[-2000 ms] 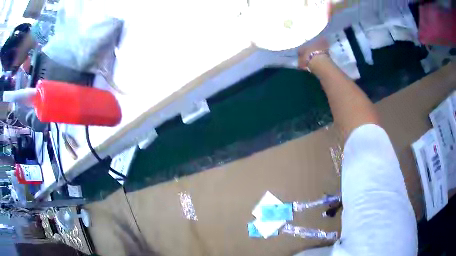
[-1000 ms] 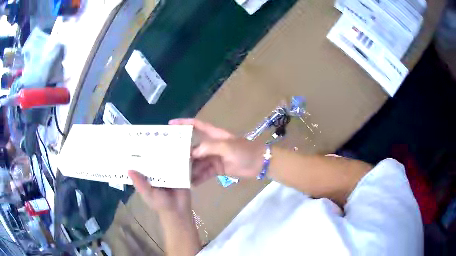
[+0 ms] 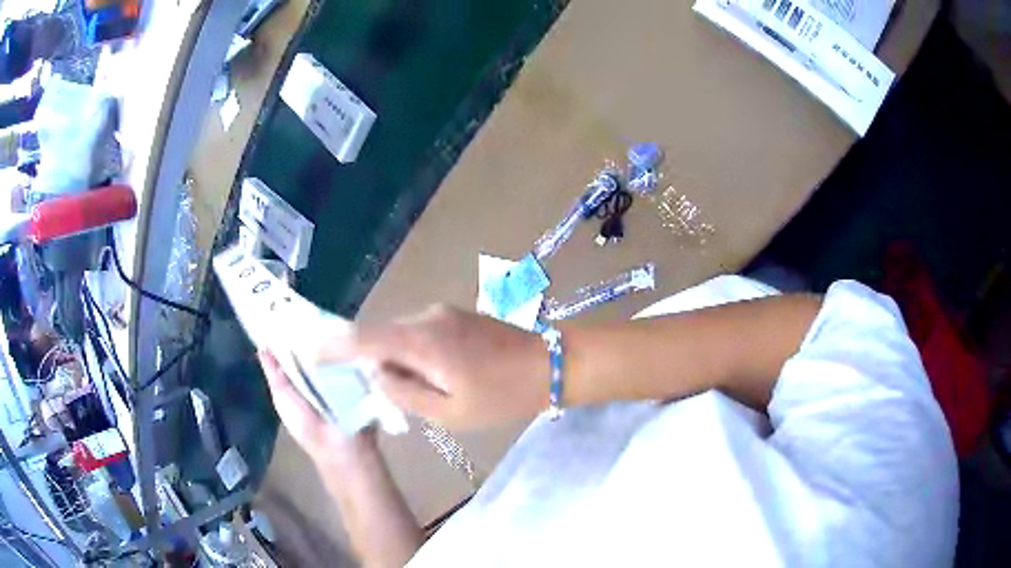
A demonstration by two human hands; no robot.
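Observation:
A white retail box [image 3: 277, 318] is tilted over the bench. My left hand [image 3: 322, 430] holds it from below. My right hand [image 3: 455, 361], with a beaded bracelet, grips its near end, where the flap looks open; its fingers partly hide the opening. Light-blue and white papers [image 3: 513, 288] lie on the cardboard beside my right hand. Slim clear-sleeved parts [image 3: 604, 294] and a black coiled cable [image 3: 611, 208] lie nearby. A small bluish bagged piece [image 3: 644, 161] is beside the cable.
White boxes [image 3: 328, 108] lie on the green conveyor belt [image 3: 405, 67]. Stacked printed boxes [image 3: 804, 56] sit on the bench [image 3: 665, 83] at upper right. A cluttered shelf with a red bottle-like object [image 3: 83, 213] stands at the left.
The retail box has turned from broadside to a steeper tilt, its near end now open-looking. My right hand has moved over that end. More papers and sleeved parts show beside it.

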